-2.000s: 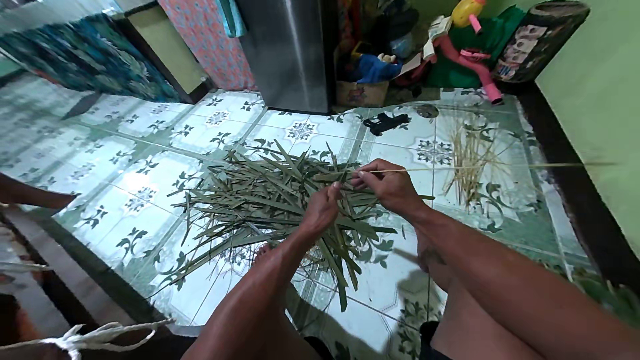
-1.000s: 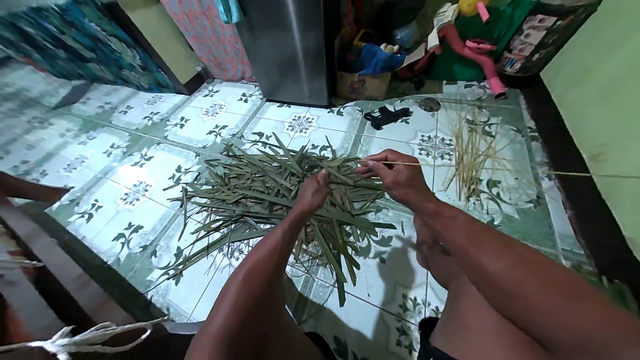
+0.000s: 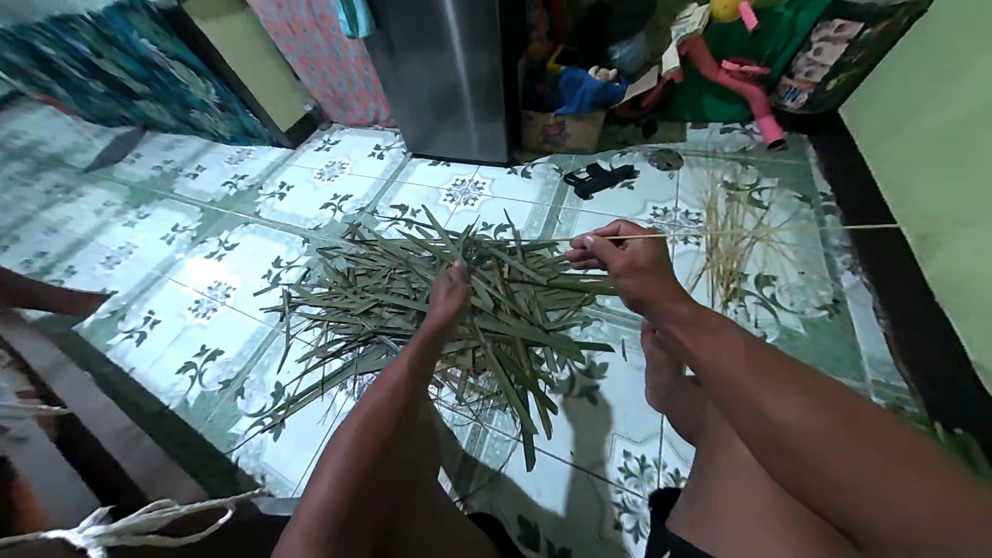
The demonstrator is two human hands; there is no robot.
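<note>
My right hand grips a long thin pale leaf midrib, which runs out to the right toward the green wall. My left hand is over a heap of green leaf strips on the tiled floor; its fingertips meet a dark, blurred bit of leaf, and whether they close on it is not clear. To the right of my right hand, a loose bundle of pale stripped midribs lies on the tiles.
A black object and a round floor drain are beyond the heap. Behind stand a grey refrigerator and a cardboard box. A wooden bench with white cord is at the left; another limb shows there.
My left hand has moved left and away from my right hand, which stays near the heap's right side with the midrib held.
</note>
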